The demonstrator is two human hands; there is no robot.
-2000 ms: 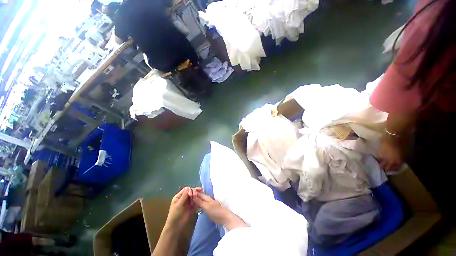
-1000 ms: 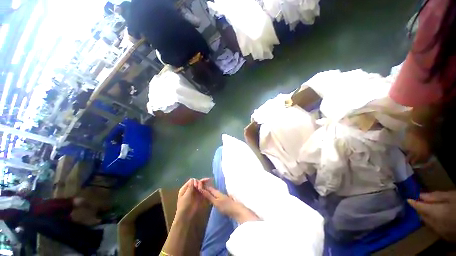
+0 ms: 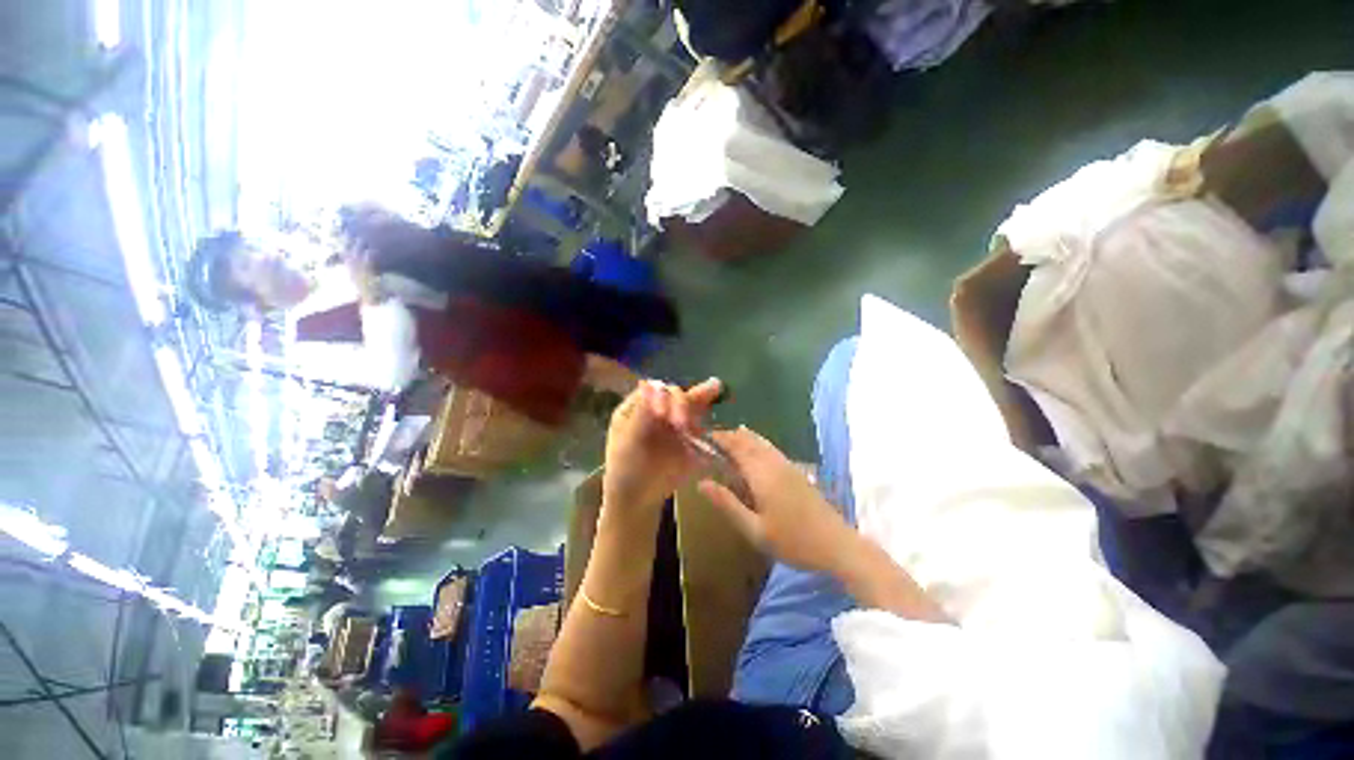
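Observation:
My left hand [image 3: 651, 443] is raised in front of my lap, fingers bent together, with a thin yellow band on the wrist. My right hand [image 3: 775, 502] is beside it, its fingertips meeting the left hand. A small, slim greyish thing seems to show between the hands; it is too blurred to name, and I cannot tell which hand has it. A smooth white cloth [image 3: 965, 490] lies over my blue-clad legs, with its pointed end upward, and bunches around my right forearm.
An open brown carton [image 3: 713, 579] stands behind my left forearm. A work carton [image 3: 982, 315] heaped with cream cloth [image 3: 1173, 319] is at right. A person in dark red [image 3: 505, 349] is at upper left. Blue crates [image 3: 492, 624] stand lower left. White cloth [image 3: 728, 156] hangs over a reddish container.
The view has turned left, so the heaped carton and neighbour shift right; the neighbour is out of view. The person in dark red shows more fully. My hands' fingers are more spread.

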